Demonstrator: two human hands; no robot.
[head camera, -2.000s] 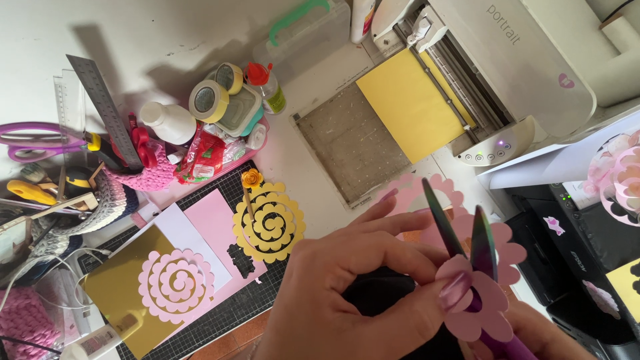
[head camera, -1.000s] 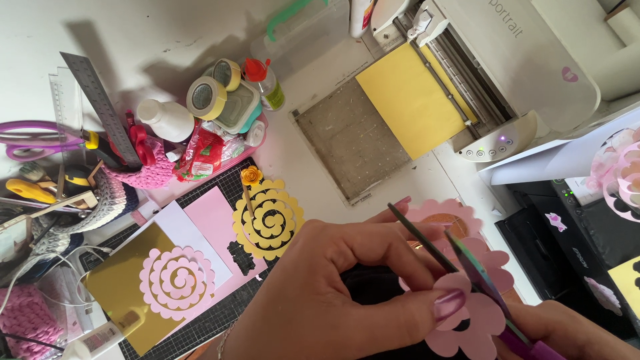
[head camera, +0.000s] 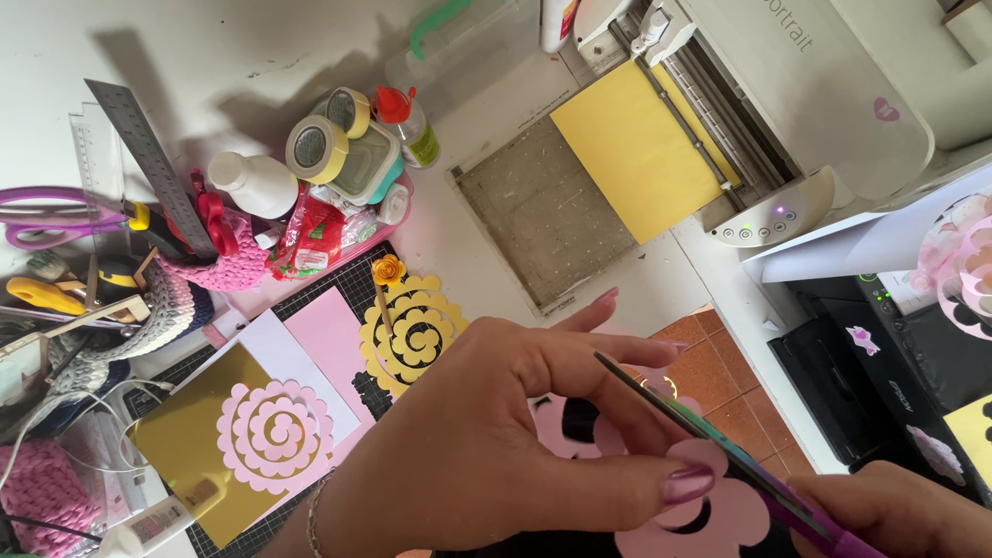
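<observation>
My left hand (head camera: 535, 434) pinches a pink scalloped paper flower (head camera: 725, 515) between thumb and fingers. A pair of scissors (head camera: 721, 446) with iridescent blades and purple handles is in my right hand (head camera: 891, 504) at the lower right; its blades lie nearly together against a petal, close to my left thumb. More pink paper shapes (head camera: 554, 426) show behind my left fingers, partly hidden. On the left, a pink paper spiral (head camera: 275, 435) rests on gold and white sheets. Beside it a yellow paper spiral (head camera: 411, 333) lies on the black cutting mat, with a small orange paper rose (head camera: 388, 270) on a stick over it.
A cutting machine (head camera: 814, 93) holds a yellow sheet (head camera: 635, 147) on a cutting mat (head camera: 535, 225). A black printer (head camera: 876, 372) stands at the right. Tape rolls (head camera: 316, 149), a glue bottle (head camera: 411, 128), a steel ruler (head camera: 151, 167) and crocheted baskets (head camera: 221, 256) crowd the left.
The scissor blades, apart two seconds ago, have come together at the flower. My left fingers have spread out above the blades, and the flower has turned in my grip.
</observation>
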